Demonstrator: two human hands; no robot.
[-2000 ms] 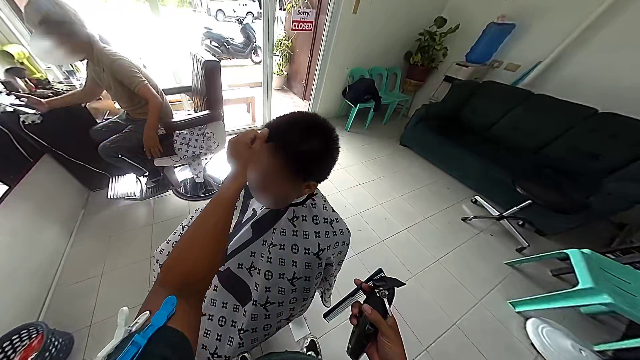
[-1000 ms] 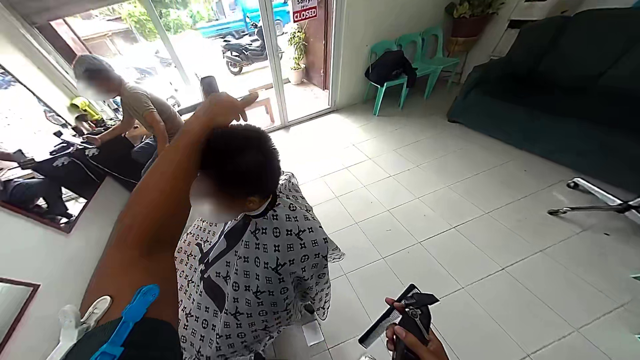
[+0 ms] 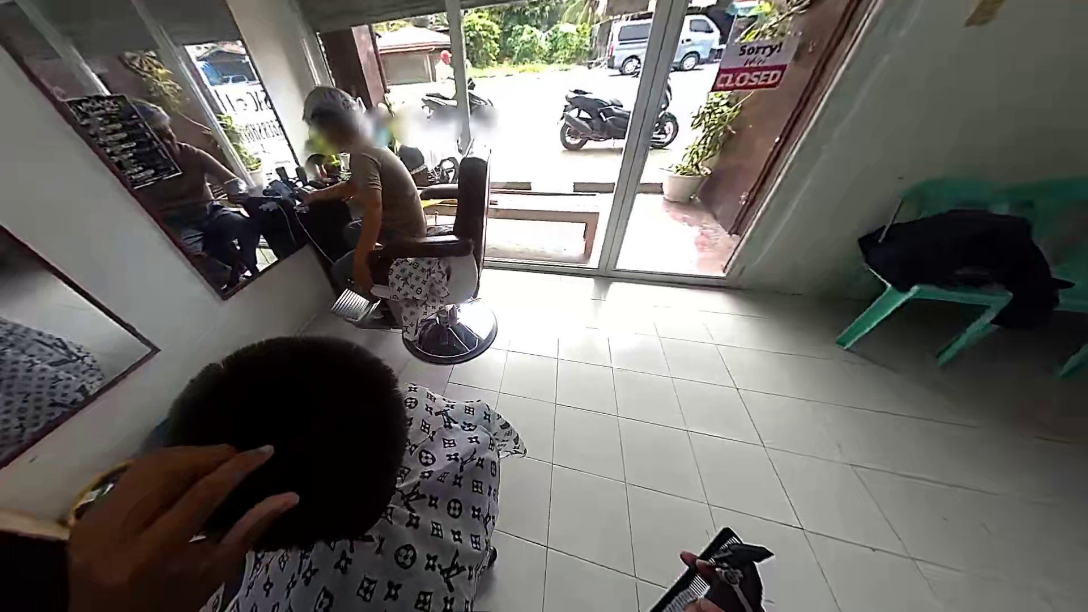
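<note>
My left hand [image 3: 174, 518], fingers apart, rests against the side or back of a seated person's dark-haired head [image 3: 297, 425] at lower left. A white barber's cape [image 3: 450, 493] with a black pattern covers that person's shoulders. At the bottom right, my right hand [image 3: 705, 586] is partly cut off by the frame edge. It holds a black hair clipper [image 3: 738, 571] together with a black comb [image 3: 687, 586], well to the right of the cape.
Another person [image 3: 387, 191] sits in a barber chair [image 3: 472, 212] near the glass door. Wall mirrors [image 3: 212, 212] line the left side. Green plastic chairs [image 3: 884, 314], one bearing a black cloth or bag [image 3: 960, 255], stand at right. Beyond the glass is a parked motorcycle [image 3: 603, 119].
My left hand has come down from the top of the head to its side or back. The view has shifted markedly toward the mirrors and glass door. The clipper and comb remain in my right hand.
</note>
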